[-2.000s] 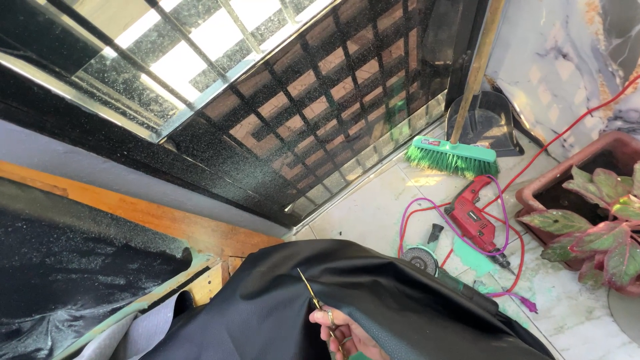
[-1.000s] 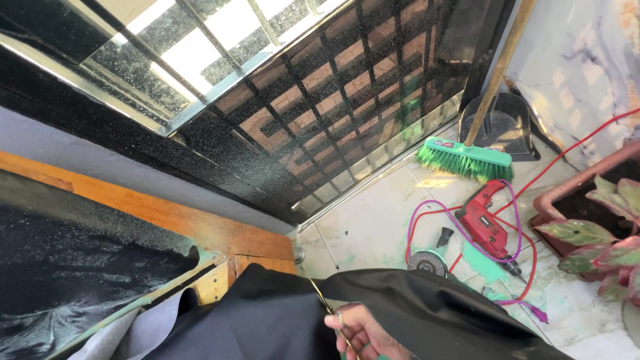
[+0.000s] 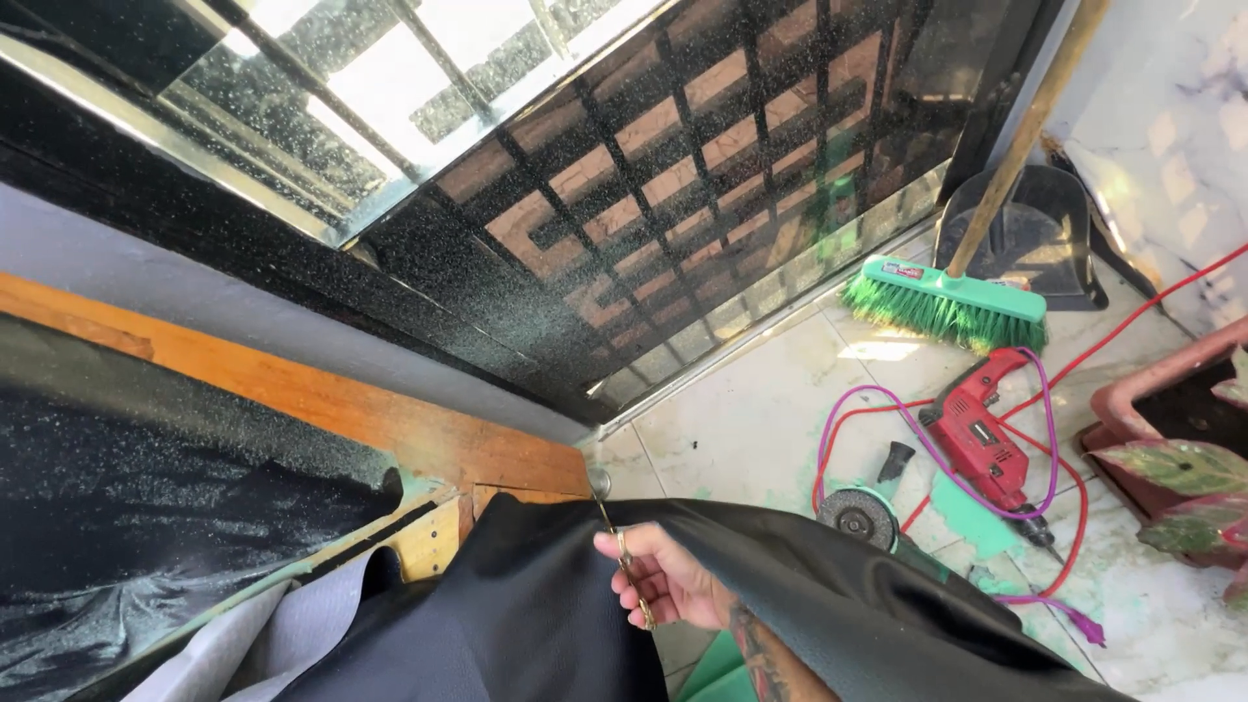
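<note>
My right hand (image 3: 673, 575) holds a pair of gold-coloured scissors (image 3: 624, 561), fingers through the handles, the blades pointing up toward the wooden frame. Around it spreads a black leather-like sheet (image 3: 546, 585), parted below the scissors, with one part to the left of the hand and one to the right. The sheet's grey fabric backing (image 3: 302, 624) shows at the lower left. My left hand is out of view.
An orange-brown wooden frame (image 3: 390, 414) lies at the left, beside a dark glazed door (image 3: 682, 175). On the tiled floor are a red corded drill (image 3: 975, 429), an angle grinder (image 3: 858, 517), a green broom head (image 3: 946, 292), a dustpan (image 3: 1019, 234) and a planter (image 3: 1131, 400).
The scissors and my right hand now sit farther along the black sheet, toward its edge by the wooden frame. The sheet, joined above the hand earlier, is now parted there.
</note>
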